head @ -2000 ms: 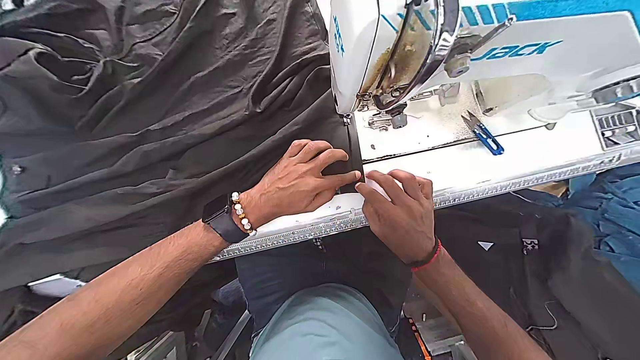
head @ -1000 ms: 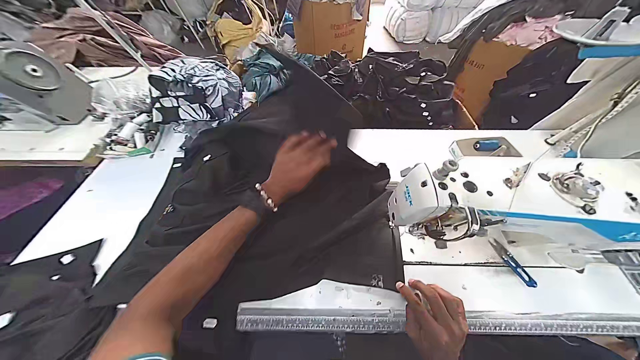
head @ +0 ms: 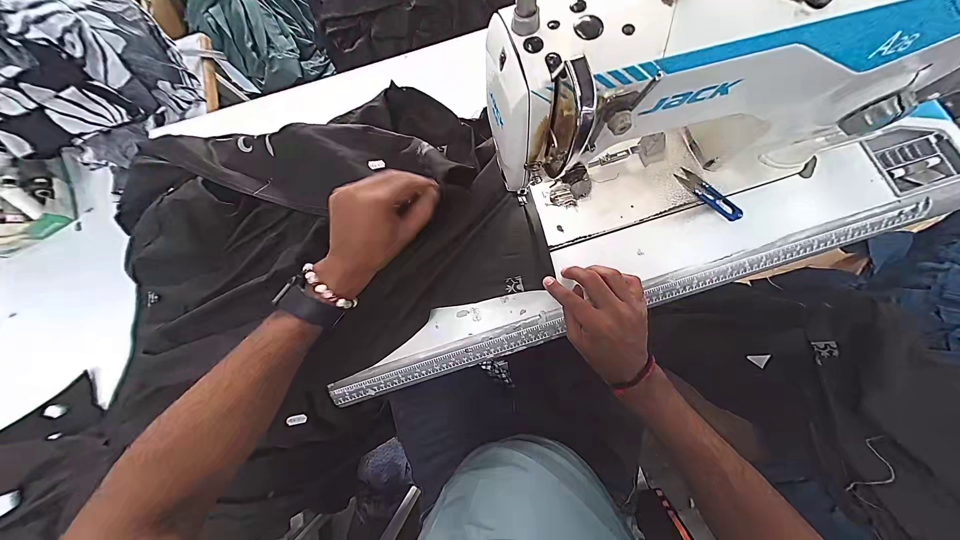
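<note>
Black fabric [head: 480, 247] lies spread over the white sewing table, its right edge running under the needle area of a Jack sewing machine [head: 705, 90]. My left hand [head: 379, 225], with a beaded bracelet and a dark watch at the wrist, is over the fabric left of the machine head, fingers curled; whether it pinches cloth cannot be told. My right hand [head: 604, 315], wearing a red wrist cord, touches the fabric's front right corner near the table edge with its index fingertip. Blue-handled thread snips [head: 709, 193] lie on the machine bed, right of the needle.
A measuring scale [head: 787, 255] runs along the table's front edge. Patterned cloth [head: 82, 67] and green cloth [head: 259, 37] are piled beyond the table at the back left. More dark fabric [head: 765, 322] hangs below the table at the right. A small parts tray [head: 915, 161] is set in at the right.
One second ago my left hand was farther back on the raised fabric; two seconds ago both hands were close together at the fabric's front corner. The view has swung up and back down.
</note>
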